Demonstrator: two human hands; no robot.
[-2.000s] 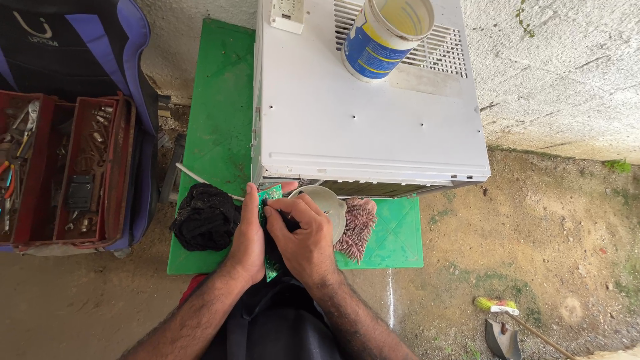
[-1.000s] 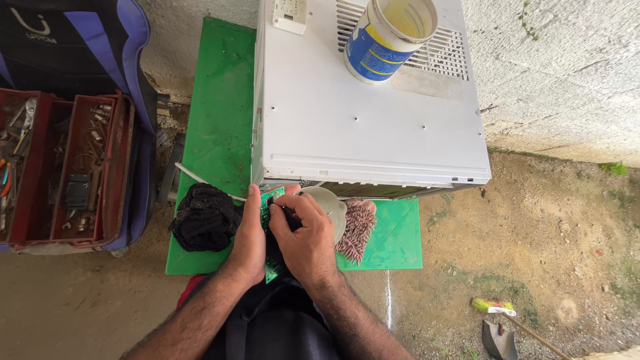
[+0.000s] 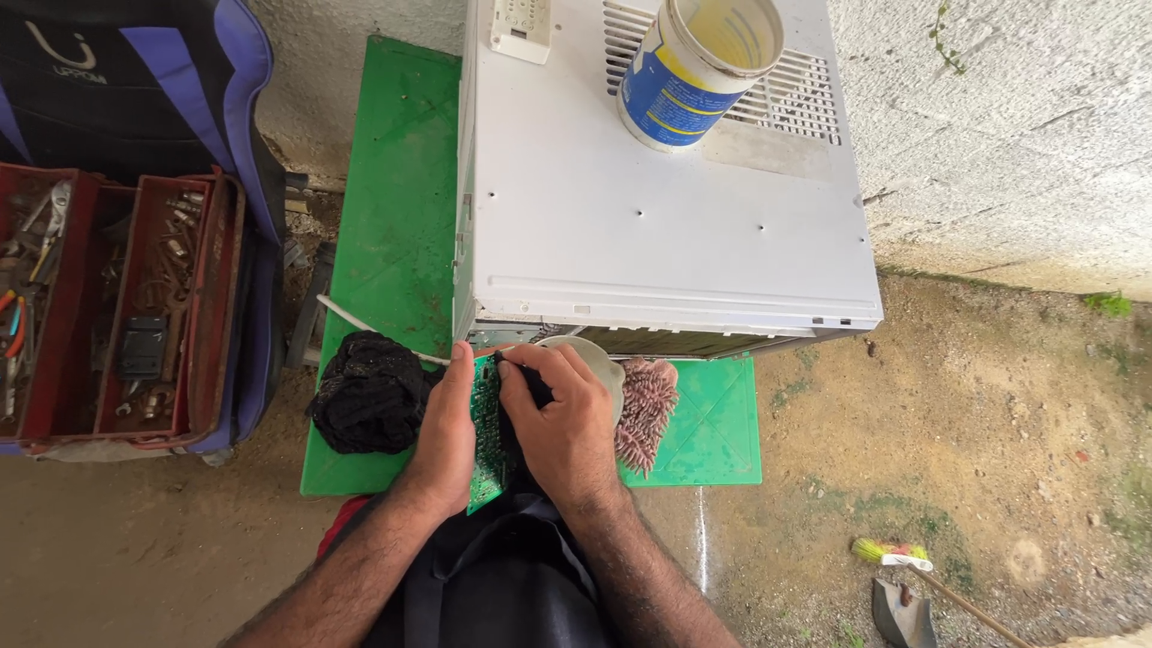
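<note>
A green printed circuit board stands tilted on edge between my hands, its face with solder points and small parts turned to the right. My left hand grips it along its left side. My right hand pinches a dark cloth or similar black item against the board's upper right edge; the fingers partly hide it. Left of my hands lies a bunched black cloth. Just behind my right hand is a pale round bowl or lid, partly hidden, with a pink chenille wash mitt beside it.
A white metal appliance housing stands on a green plastic table, carrying a blue-and-white plastic tub and a small white plastic part. A red toolbox sits on a chair at left. A broom and shovel lie at right.
The board has turned so that more of its dotted green face shows between my hands. Both hands have stayed in nearly the same place.
</note>
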